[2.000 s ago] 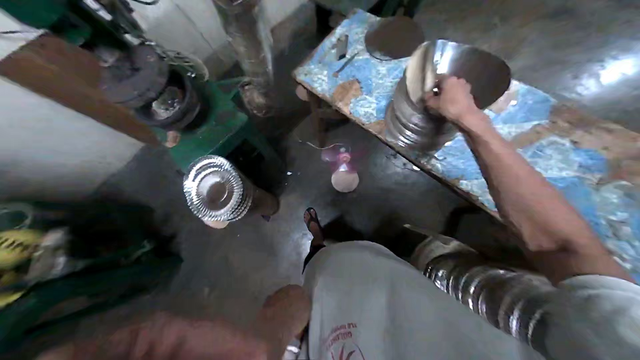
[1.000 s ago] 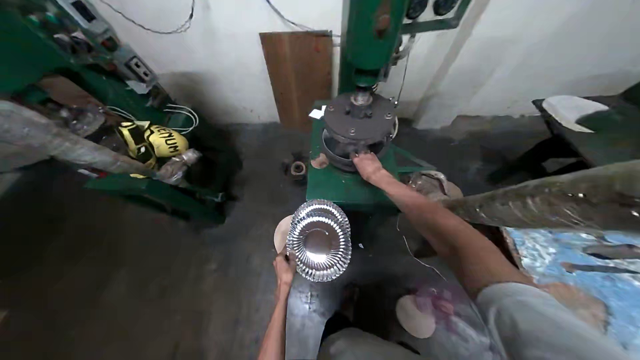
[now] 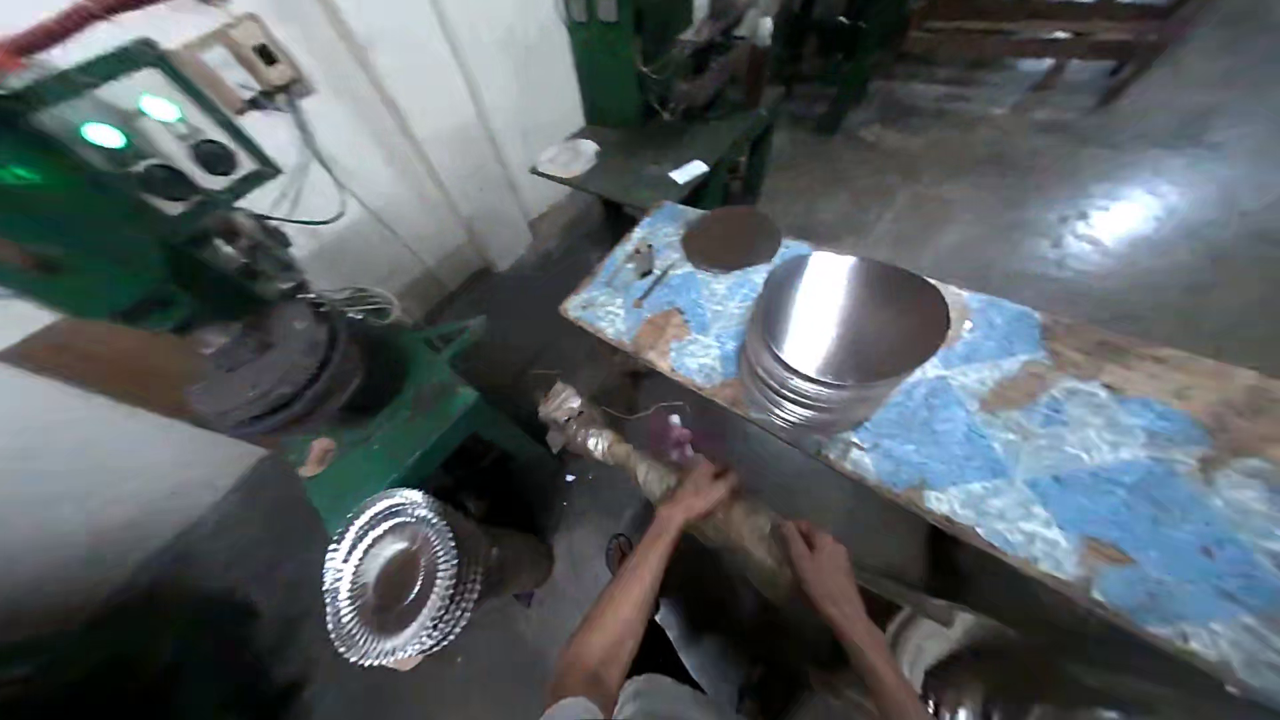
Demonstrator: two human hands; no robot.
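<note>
Both of my hands are on a long roll wrapped in brown film and tape point(image 3: 645, 470), which lies slantwise in front of me. My left hand point(image 3: 700, 492) rests closed around its middle, and my right hand point(image 3: 822, 565) grips it nearer my body. Beyond the roll, a stack of round sheet-metal discs point(image 3: 855, 320) sits on the table. At the lower left stands a stack of fluted metal dishes point(image 3: 400, 580). The green press point(image 3: 270, 375) with a round die is to the left of the roll.
The long table point(image 3: 1130, 480) has a patchy blue covering and also bears a dark disc point(image 3: 731, 238) and small tools. A dark bench point(image 3: 640, 165) stands behind it. The press has a control box with lit green lamps point(image 3: 104, 135). More metal pieces point(image 3: 960, 665) lie at the lower right.
My right hand has left the press and my left hand has left the fluted dishes; both are now on the wrapped roll. The view has swung to the right.
</note>
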